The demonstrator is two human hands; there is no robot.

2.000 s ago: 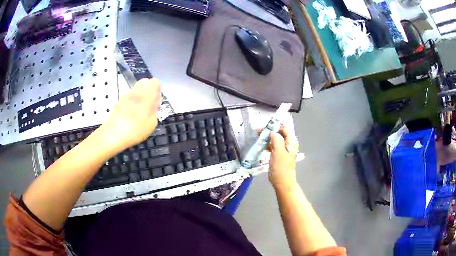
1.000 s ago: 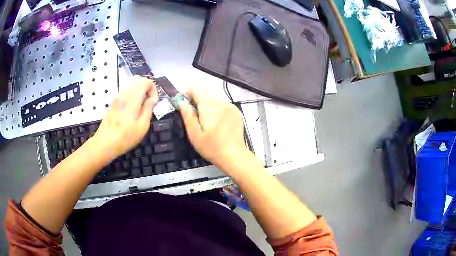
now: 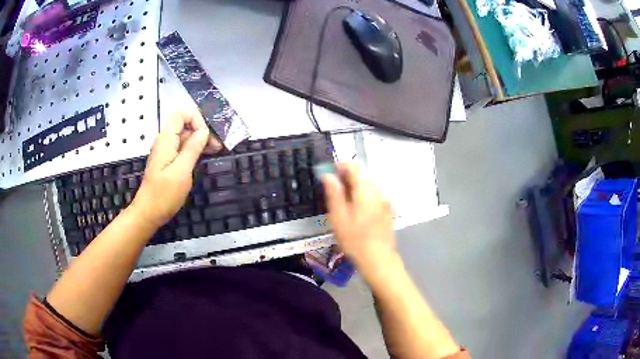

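A wrapped bundle of plates, black under shiny crinkled film, lies aslant on the grey top, its near end at the keyboard's back edge. My left hand has its thumb and fingers closed at the bundle's near left edge; the exact grip is partly hidden by the fingers. My right hand is blurred above the keyboard's right end, apart from the bundle. A small pale green utility knife shows blurred at its fingertips, mostly hidden by the hand.
A slotted black plate lies on the perforated table. Pink-purple light glows at the upper left. The keyboard is in front of me. A mouse rests on its mouse pad. Crumpled film lies on the green side bench; blue bins stand right.
My right hand came in to the bundle's near end, then moved back right with the knife. My left hand has shifted slightly down and left along the bundle's edge.
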